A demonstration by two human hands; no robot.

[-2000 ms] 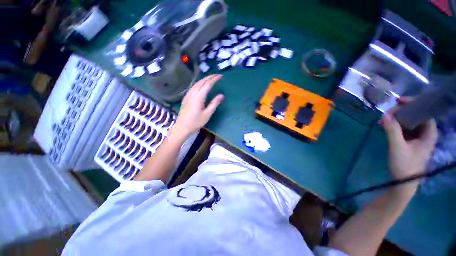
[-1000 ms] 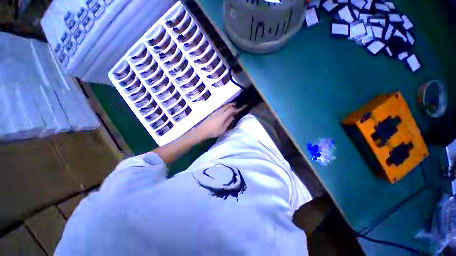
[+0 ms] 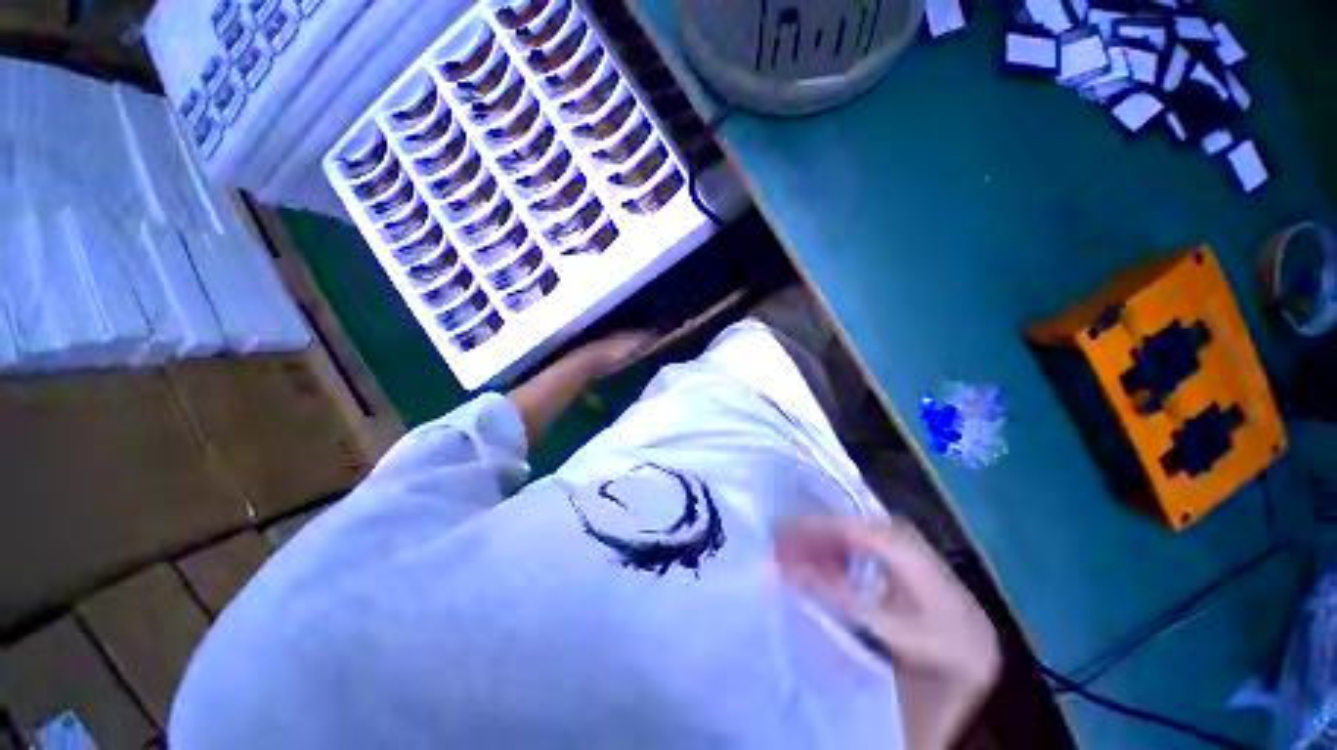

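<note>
My left hand (image 3: 604, 352) reaches into the dark gap below the white blister tray (image 3: 631, 264). Its fingers are in shadow, so its hold is unclear. The tray has rows of dark brown curved parts. My right hand (image 3: 916, 608) is blurred in front of my shirt, fingers bent together. A small pale spot shows at its fingers, but I cannot tell whether it is an object. The orange fixture (image 3: 1239, 344) sits on the green bench at the right, with two dark cross-shaped areas on its top.
Blue and clear bits (image 3: 965, 424) lie near the bench edge. White squares (image 3: 1129, 66) are scattered at the top right, beside a rounded grey machine (image 3: 799, 81). A ring (image 3: 1299, 279), black cord (image 3: 1144, 703) and clear plastic bag (image 3: 1312, 659) are at the right. White trays (image 3: 118, 220) are stacked left.
My right hand, which held a dark tool two seconds ago, has come back into view in front of my shirt. My left hand has moved from the bench to below the tray. The view has turned left.
</note>
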